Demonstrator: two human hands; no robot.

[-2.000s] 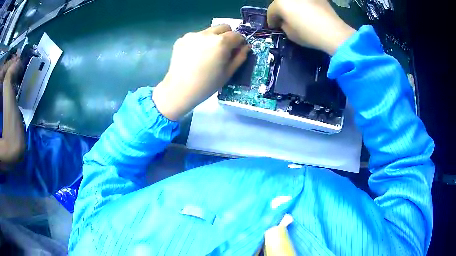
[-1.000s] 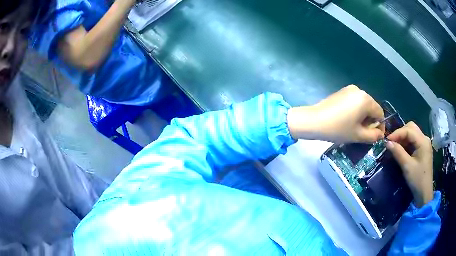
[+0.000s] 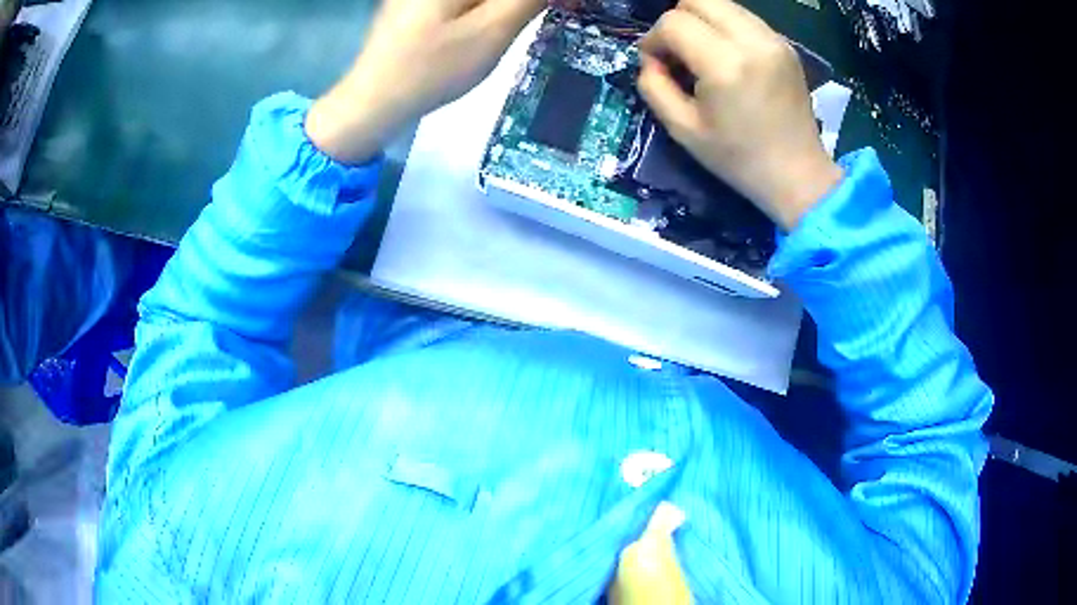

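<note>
The open device unit shows its white front rim [image 3: 632, 240] at the lower side. A green circuit board [image 3: 529, 163] with a large dark square chip [image 3: 569, 111] fills its left part, and a black inner module [image 3: 685, 177] lies right of it. Thin leads run along the far inner edge. My right hand [image 3: 744, 104] is over the unit, fingertips bent down at the board's upper right; what they touch is hidden. My left hand [image 3: 431, 65] is at the unit's upper left, its fingertips cut off by the top edge.
A white backing sheet [image 3: 591, 290] lies under the unit on the green bench [image 3: 154, 106]. Loose white-ended dark leads [image 3: 903, 18] and small specks lie at the far right. Part of another white sheet [image 3: 41, 83] shows at the left edge.
The view swung left, showing people beside me, then came back. Compared with two seconds ago, my left hand has moved up and left, uncovering the chip; my right fingertips are lower over the board.
</note>
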